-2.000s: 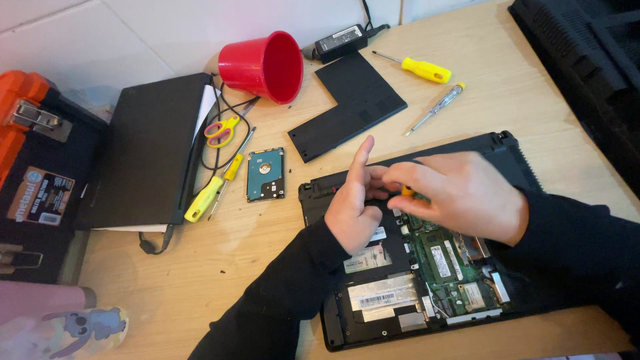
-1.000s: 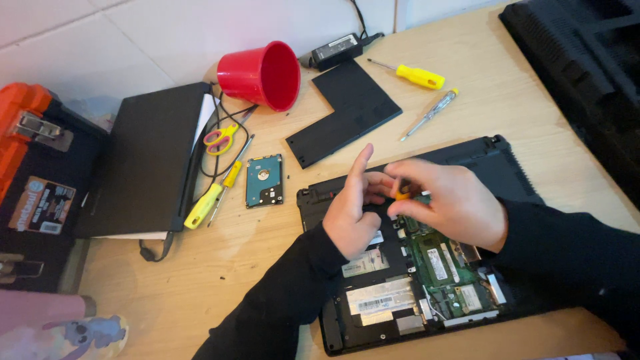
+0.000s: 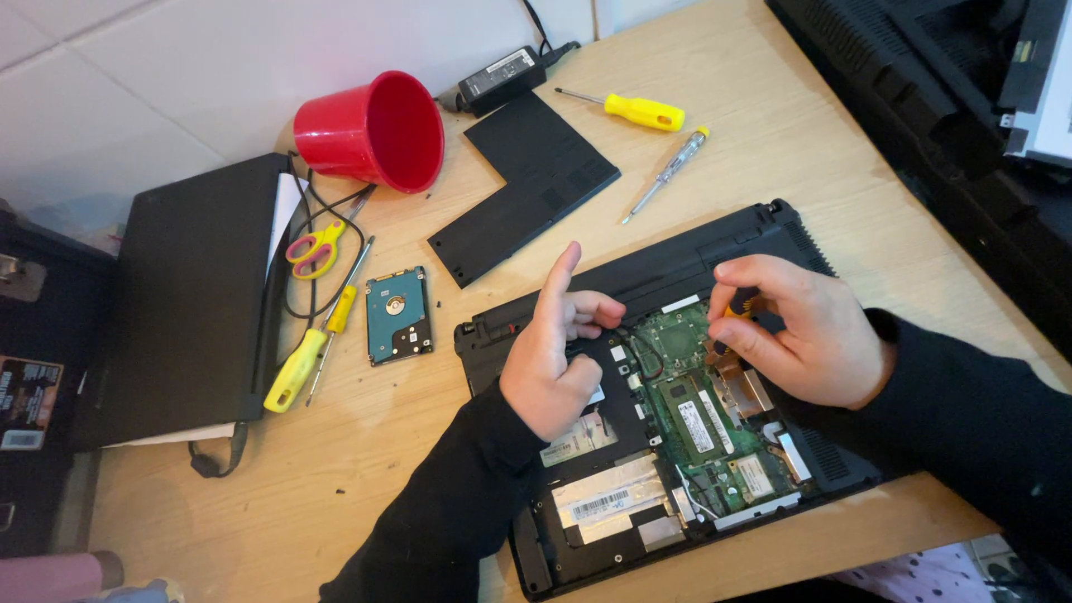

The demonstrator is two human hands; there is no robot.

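An opened laptop base (image 3: 662, 276) lies underside up on the desk, its green circuit board (image 3: 699, 427) and a memory module (image 3: 694, 425) exposed. My right hand (image 3: 796, 335) grips a small screwdriver with an orange and dark handle (image 3: 737, 308) over the copper and metal cooling part (image 3: 741, 381); the tool's tip is hidden. My left hand (image 3: 557, 360) rests over the laptop's left part with its fingers apart, near thin dark cables (image 3: 649, 352); I see nothing held in it. A hard drive (image 3: 396, 314) lies left of the laptop, and an L-shaped black cover panel (image 3: 523, 184) lies behind it.
A red plastic cup (image 3: 368, 132) lies on its side by a power adapter (image 3: 501, 79). Yellow screwdrivers (image 3: 643, 111), a clear-handled screwdriver (image 3: 682, 159) and scissors (image 3: 316, 249) lie around. A closed black laptop (image 3: 193, 293) is at left, a large black casing (image 3: 921, 126) at right.
My right hand, holding the small screwdriver, has moved away from my left hand to the right, over the cooling part. My left hand's fingers are no longer beside the tool.
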